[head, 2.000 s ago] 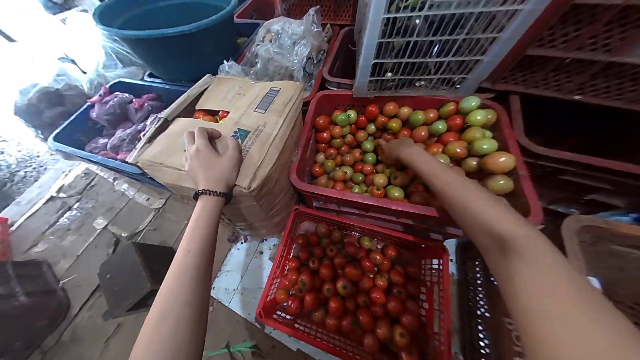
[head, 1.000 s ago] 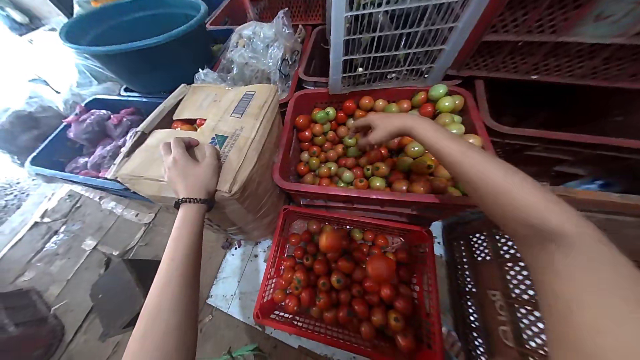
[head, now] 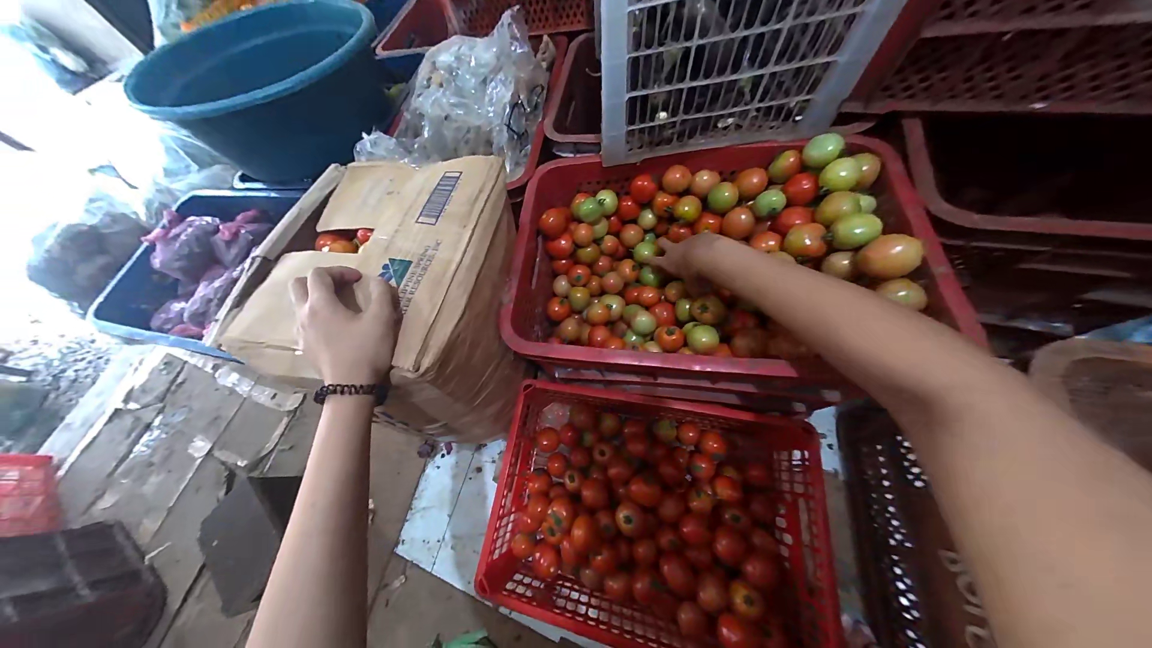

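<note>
My left hand (head: pixel 346 324), with a dark beaded bracelet at the wrist, rests over the flap of a cardboard box (head: pixel 463 333); its fingers curl and nothing shows in them. Red tomatoes (head: pixel 342 241) show through the box's opening. My right hand (head: pixel 693 256) reaches in among green, orange and red tomatoes (head: pixel 621 297) in the upper red plastic crate (head: pixel 648 358). Its fingertips touch the tomatoes, and whether they grip one is hidden. Mostly red tomatoes (head: pixel 648 513) fill a lower red perforated crate (head: pixel 504 504) nearer to me.
A teal basin (head: pixel 270 99) and a blue crate (head: pixel 117 306) with purple bags (head: pixel 193 256) are at the left. Clear plastic bags (head: pixel 472 90) lie behind the box. A white crate (head: pixel 720 81) leans behind the tomatoes. A dark crate (head: pixel 886 531) stands at the lower right.
Two tomatoes seen above the lower crate one second ago no longer show there in the air. My right hand stays over the upper crate, my left over the box.
</note>
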